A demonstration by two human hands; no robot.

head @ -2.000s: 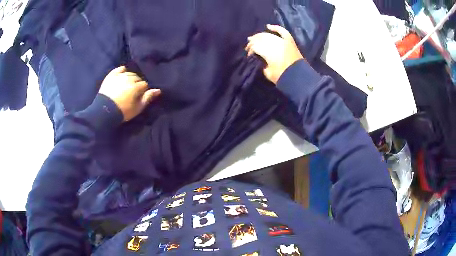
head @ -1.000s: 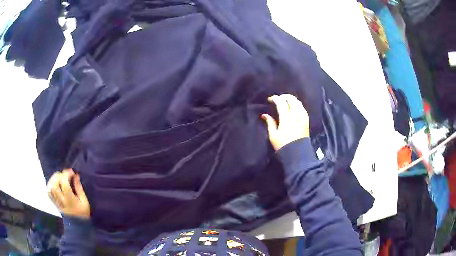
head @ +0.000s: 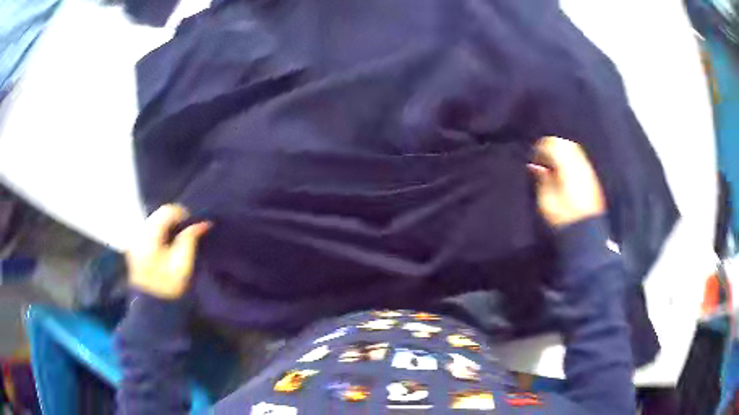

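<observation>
A large dark navy garment (head: 348, 170) covers much of the white table, with long folds running across it between my hands. My left hand (head: 166, 251) is blurred at its left edge, thumb and fingers closed on the cloth. My right hand (head: 567, 182) is at its right part, fingers bent and gripping a fold of the cloth. A small shiny patch (head: 486, 308) shows at the garment's near edge. No snips are visible in either hand.
The white table (head: 73, 138) shows on both sides of the garment. A blue bin (head: 77, 344) stands below the table at the near left. A piece of navy cloth lies at the top left. An orange-red thing (head: 715, 293) is at the right edge.
The view has shifted. My left hand has moved up from the garment's near left corner and both hands now hold the cloth, whose folds stretch between them.
</observation>
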